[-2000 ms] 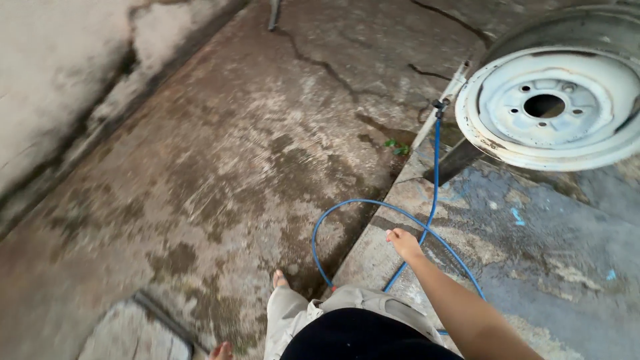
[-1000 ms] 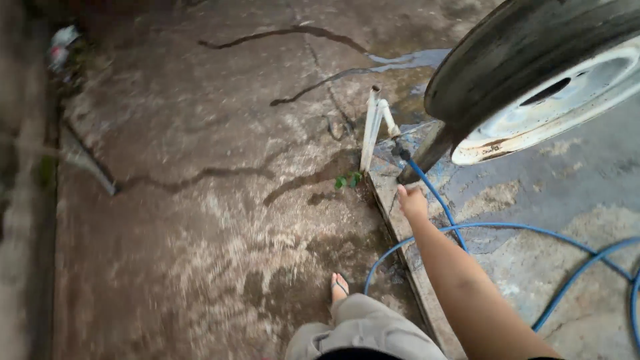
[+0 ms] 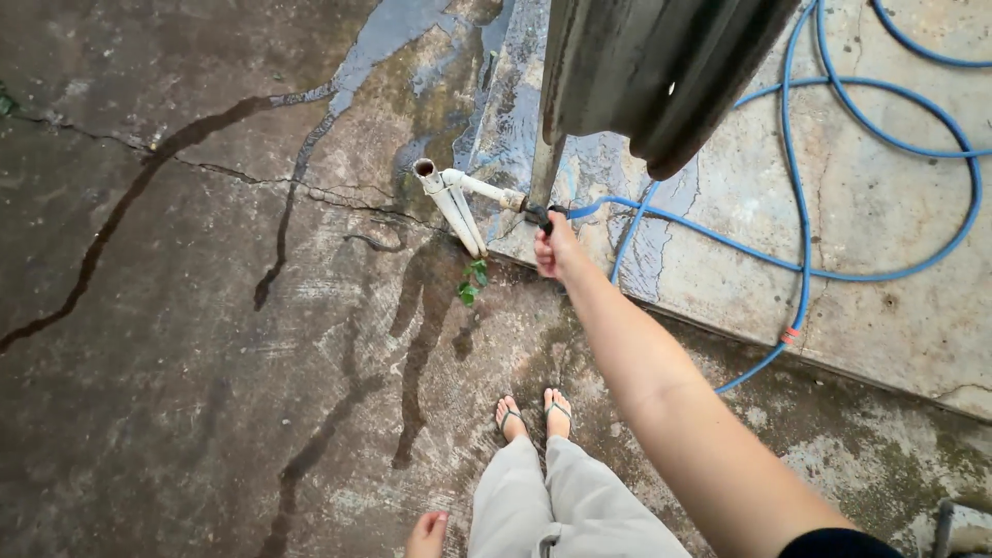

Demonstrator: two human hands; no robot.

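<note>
My right hand point(image 3: 556, 248) reaches forward and grips the black handle of a tap point(image 3: 540, 217) at the end of a white PVC pipe point(image 3: 480, 188). A blue hose point(image 3: 705, 241) runs from the tap to the right and lies in loops on a raised concrete slab. Beside the tap, an open-topped white pipe point(image 3: 453, 213) stands at the slab's corner. My left hand point(image 3: 428, 535) hangs low at the bottom edge, mostly cut off by the frame; whether it holds anything is not visible.
A metal wheel rim point(image 3: 659, 70) on a post point(image 3: 545, 167) overhangs the tap. The slab's edge point(image 3: 775, 358) runs down to the right. Wet streaks and cracks mark the concrete floor point(image 3: 194, 310). A small green plant point(image 3: 471, 283) grows by the pipes.
My right hand has moved forward from beside the slab's edge to the tap and closed on its handle. Both feet now stand side by side. The view has shifted a lot.
</note>
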